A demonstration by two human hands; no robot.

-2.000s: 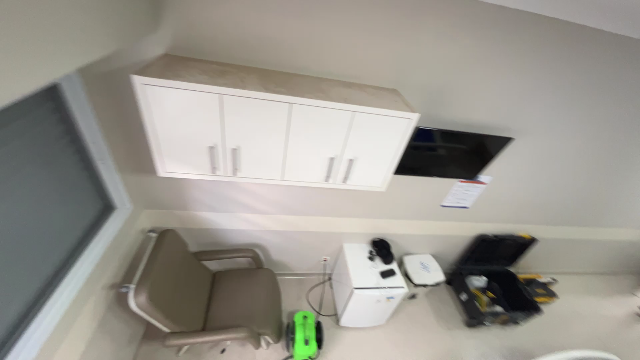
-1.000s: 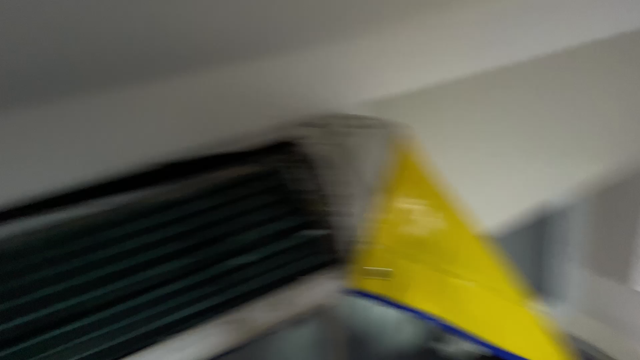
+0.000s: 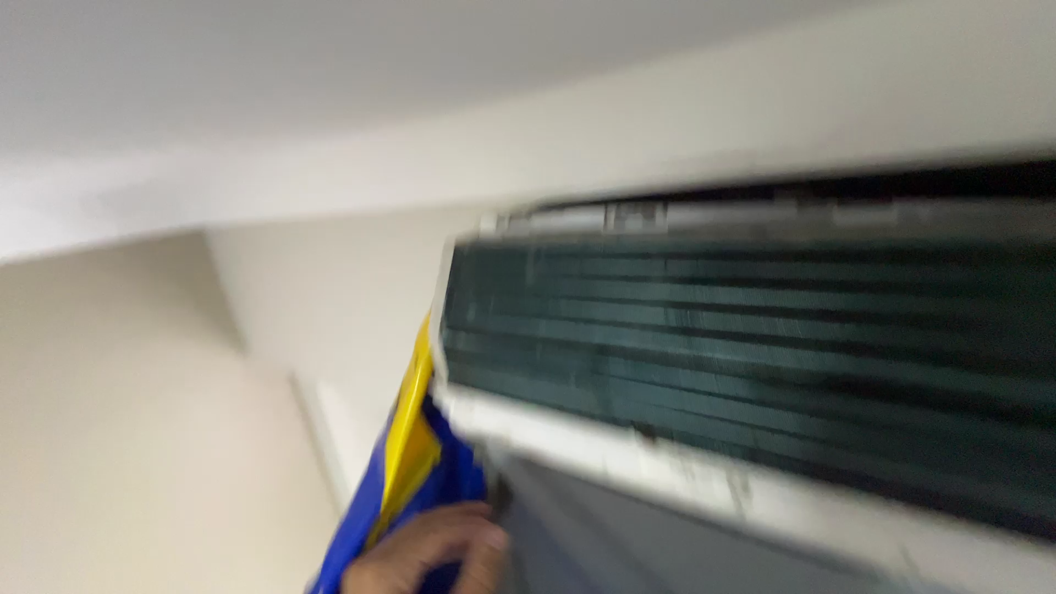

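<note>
A wall-mounted air conditioner's indoor unit, with its front off, shows dark evaporator coil fins [image 3: 701,330] above a white lower frame [image 3: 577,437]. At its left end hangs a blue and yellow plastic sheet [image 3: 359,511]. My left hand [image 3: 425,549] is at the bottom edge of the view, its fingers curled at the sheet below the unit's left corner. Blue material shows between the fingers, and blur hides the exact grip. My right hand is out of view.
The ceiling [image 3: 330,74] runs close above the unit. A pale wall [image 3: 346,289] lies behind and to the left, with a corner edge. A grey surface [image 3: 643,511] extends under the unit's lower frame.
The view has swung from the room with cabinets and a chair up to the air conditioner. One second ago the unit's other end and a yellow sheet showed; now my left hand appears.
</note>
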